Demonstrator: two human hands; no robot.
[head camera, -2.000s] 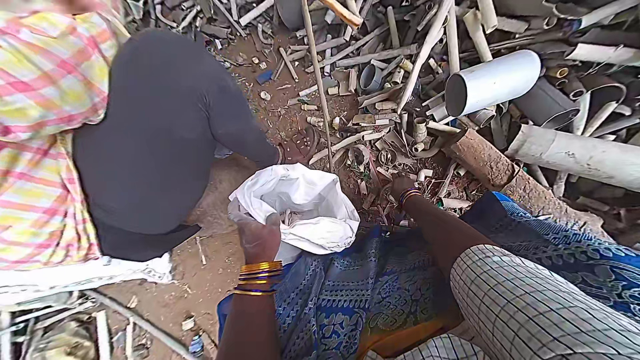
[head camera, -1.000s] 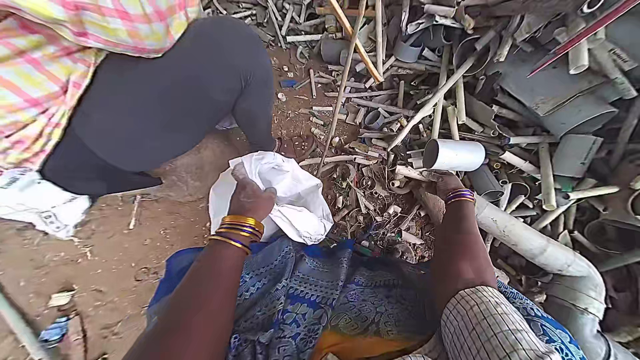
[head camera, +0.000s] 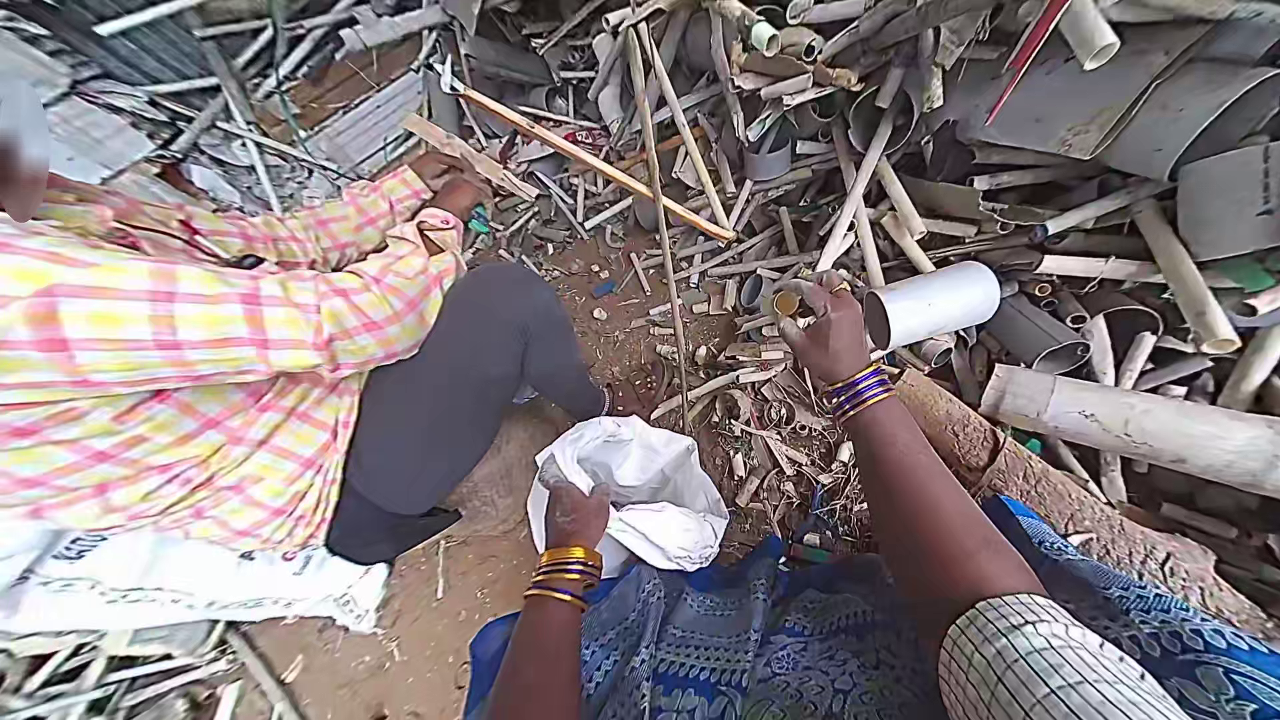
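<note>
My left hand (head camera: 575, 515) grips the rim of a white woven sack (head camera: 665, 490), whose mouth faces up in front of my blue patterned cloth. Out over the scrap pile, my right hand (head camera: 828, 330) has its fingers around a short, yellowish-brown pipe piece (head camera: 787, 303). Just right of that hand lies a wide, light grey plastic pipe section (head camera: 935, 303). Below the hand are small broken pipe bits and fibres (head camera: 775, 440) on the soil. What lies inside the sack is hidden by its folds.
A co-worker in a checked shirt (head camera: 200, 340) sits at the left, hands at a wooden strip (head camera: 470, 155). A thin upright stick (head camera: 660, 220) stands between us. Pipe scrap fills the top and right; a thick log-like piece (head camera: 1080, 520) lies at my right.
My right hand has left the spot beside the wide pipe's near end and is now raised with a short pipe piece. My left hand stays on the sack. The view has swung.
</note>
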